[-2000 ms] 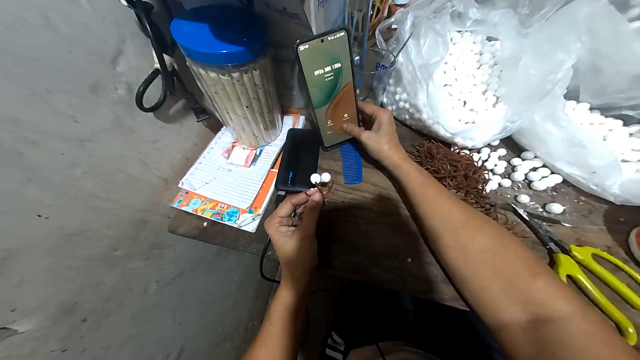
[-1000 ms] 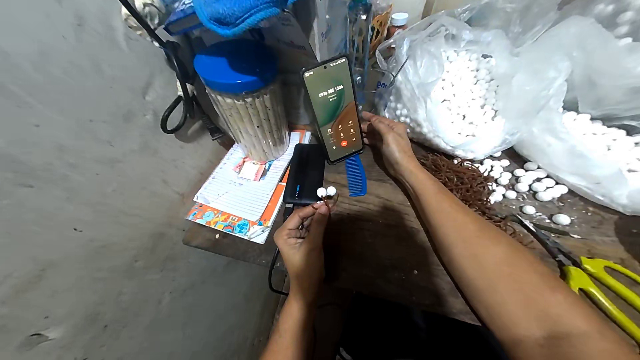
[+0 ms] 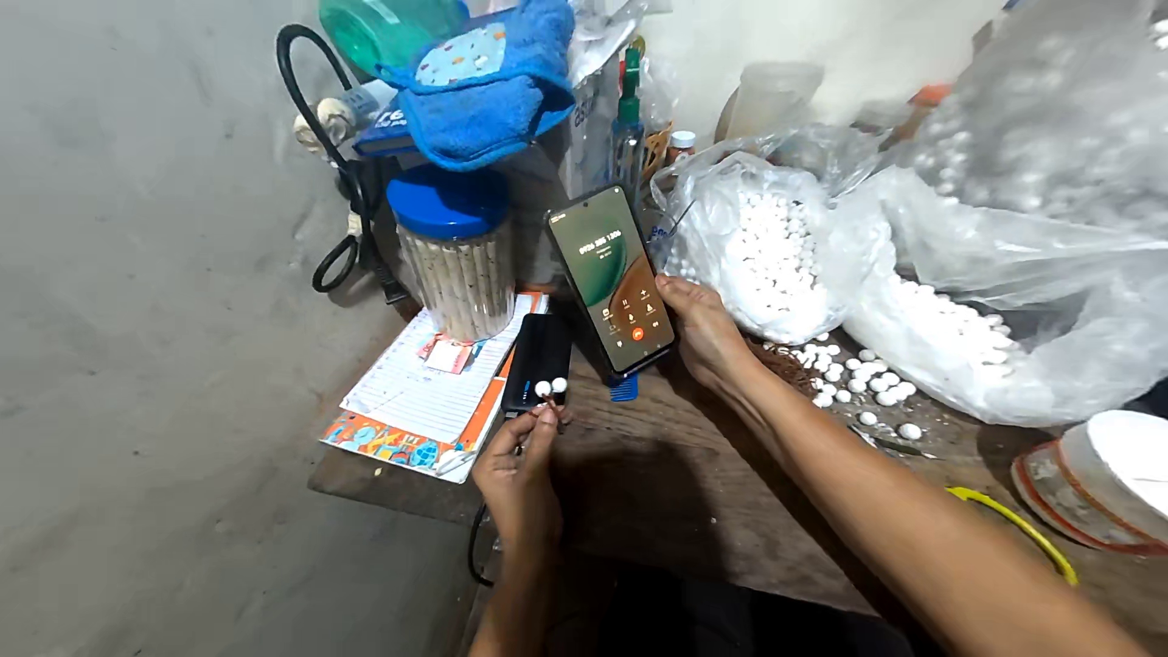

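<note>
My left hand [image 3: 522, 456] pinches a thin brown stem tipped with two small white balls [image 3: 551, 388], just in front of a black power bank [image 3: 537, 360]. With my right hand [image 3: 698, 319] I touch the right edge of a smartphone [image 3: 611, 278], whose fingers are partly hidden behind it. The phone stands tilted and upright, its lit screen showing a call. A blue comb [image 3: 624, 388] lies partly under its lower edge. Right of my right wrist are a heap of brown stems [image 3: 787, 368] and loose white balls [image 3: 858, 374].
A blue-lidded jar [image 3: 456, 274] stands on a ruled notebook [image 3: 411, 383] at the left. Plastic bags of white balls [image 3: 785, 255] fill the back right. A white tub [image 3: 1095, 484] and a yellow handle [image 3: 1022, 529] are at the right. A blue cloth [image 3: 484, 91] hangs behind the jar.
The phone screen has gone from two lower icons to a fuller set of call buttons with a red one. My right thumb has come off the screen to the phone's edge. The view has shifted.
</note>
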